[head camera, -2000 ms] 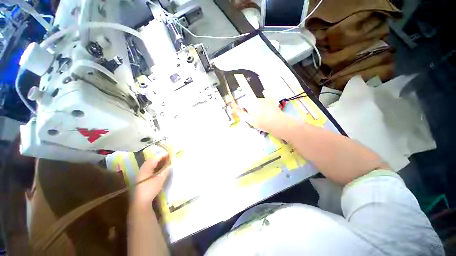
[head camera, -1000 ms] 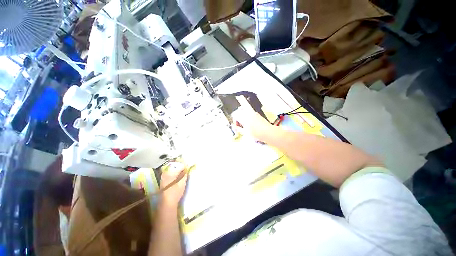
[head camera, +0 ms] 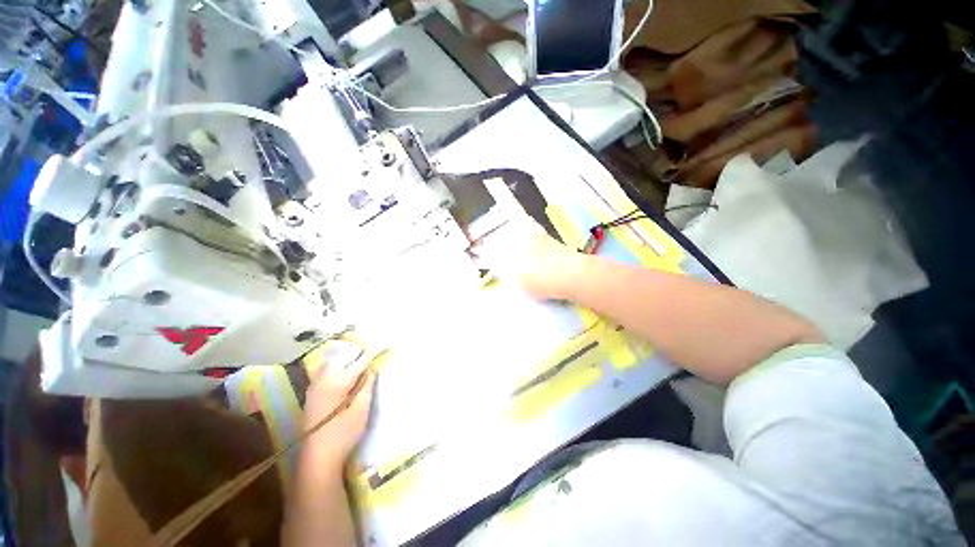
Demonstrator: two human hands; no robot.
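A long narrow brown strap (head camera: 257,466) runs from the lower left up to my left hand (head camera: 340,393), which holds it near the front of the white sewing machine head (head camera: 203,288). My right hand (head camera: 522,256) is on the board right of the needle area, partly washed out by glare; what its fingers touch cannot be told. The needle area is overexposed and its parts do not show. A dark brown bag body (head camera: 187,454) hangs below the machine head at the left.
The white board (head camera: 428,502) has yellow tape and dark slots. Small red-and-black snips (head camera: 593,239) lie right of my right hand. A tablet (head camera: 577,37) stands at the back. Brown pieces (head camera: 738,96) and white sheets (head camera: 802,246) lie at the right.
The view has swung back and forth. My left hand has turned more over the strap and sits closer to the machine's front. My right hand stays beside the needle area.
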